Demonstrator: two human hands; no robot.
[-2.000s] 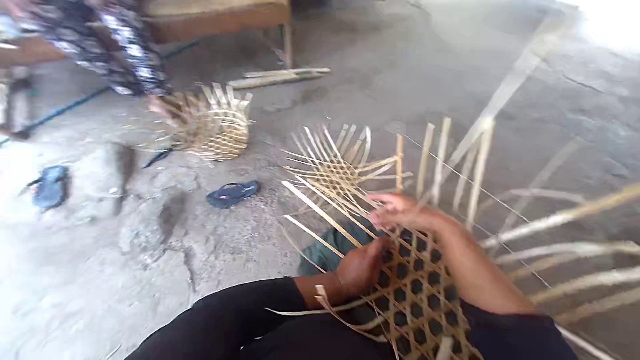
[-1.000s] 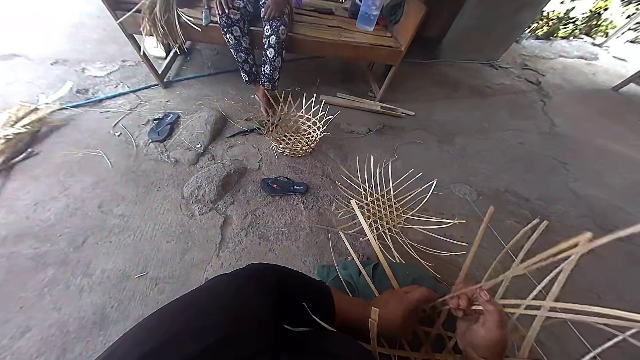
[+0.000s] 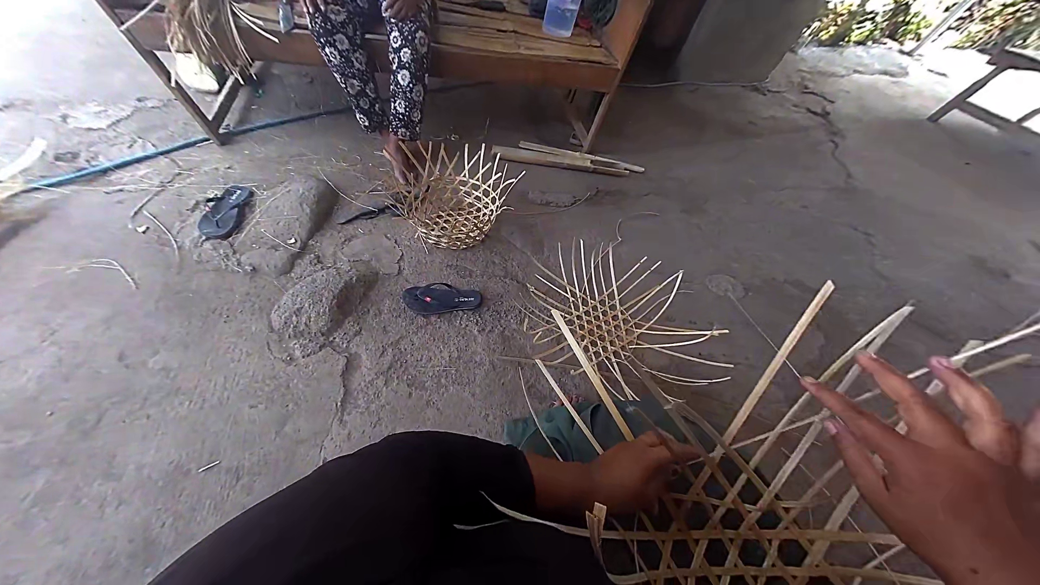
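An open-weave basket of bamboo strips [image 3: 723, 520] rests against my lap at the lower right, its long loose strips fanning up and to the right. My left hand [image 3: 642, 471] grips its upper left edge where strips cross; the fingertips are partly behind strips. My right hand [image 3: 934, 455] is over the right side of the weave, fingers spread among or above the loose strips, palm down, with nothing plainly held. Beyond my left hand, a flat woven bamboo base [image 3: 601, 321] with splayed strips lies by the green cloth [image 3: 561, 431].
A partly woven basket [image 3: 459, 215] stands at a seated person's foot, before a wooden bench [image 3: 520, 69]. Two flip-flops [image 3: 443, 299] [image 3: 225, 213], rough stones [image 3: 317, 309], bamboo pieces [image 3: 569, 158] and a blue hose [image 3: 122, 161] are on the concrete floor.
One second ago my right hand was closed near my left at the strips; now it is farther right with fingers spread. My left hand stays on the weave. The view has swung since the oldest frame.
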